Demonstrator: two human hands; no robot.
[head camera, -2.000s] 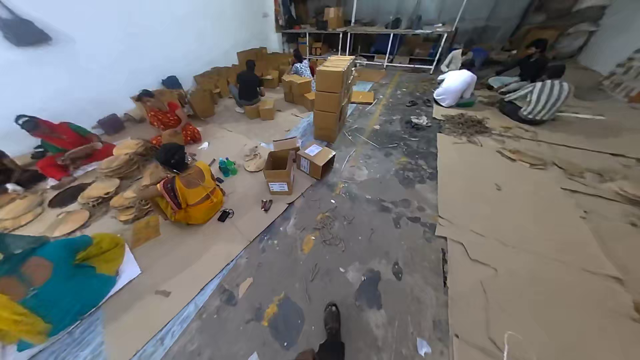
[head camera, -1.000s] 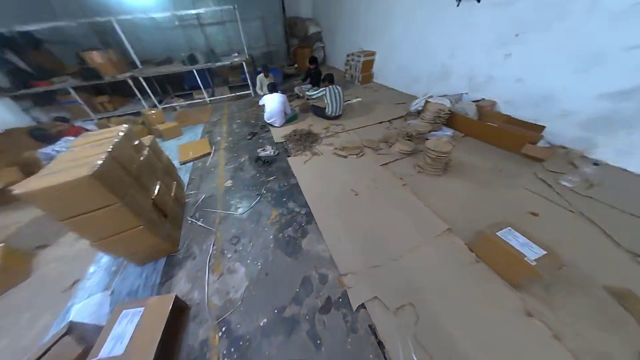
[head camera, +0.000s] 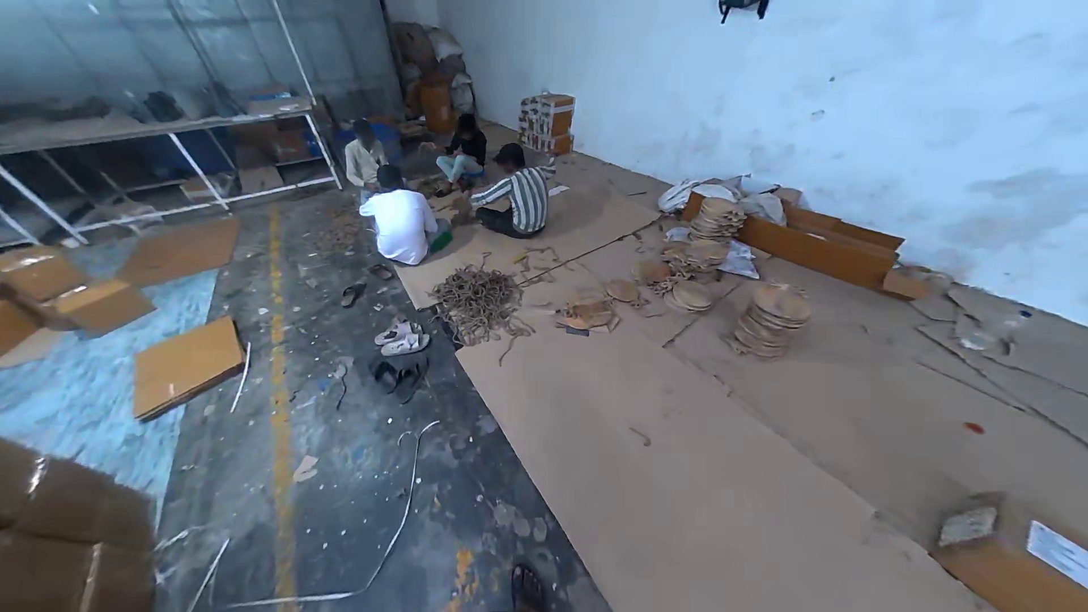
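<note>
Neither my left hand nor my right hand shows in the head view. One dark shoe (head camera: 527, 586) is visible at the bottom edge, on the dark stained floor. Ahead, on the brown cardboard sheeting (head camera: 680, 476), lies a tangled heap of cord-like strips (head camera: 478, 299). Right of it are flat round tan pieces, some in a stack (head camera: 769, 321), with another stack (head camera: 716, 219) farther back. Several people sit on the floor beyond the heap, among them a person in a white top (head camera: 399, 225) and a person in a striped shirt (head camera: 523, 200).
Cardboard boxes (head camera: 76, 527) stand at the lower left, near flat cardboard (head camera: 189, 365) on a blue sheet. Loose white strapping (head camera: 408, 501) and sandals (head camera: 399, 374) lie on the floor. A labelled carton (head camera: 1020, 569) sits lower right. A metal rack (head camera: 195, 174) stands at the back left.
The view has swung right and moved forward. The seated people and cord heap appear closer, and the people at the left in the oldest frame are out of view.
</note>
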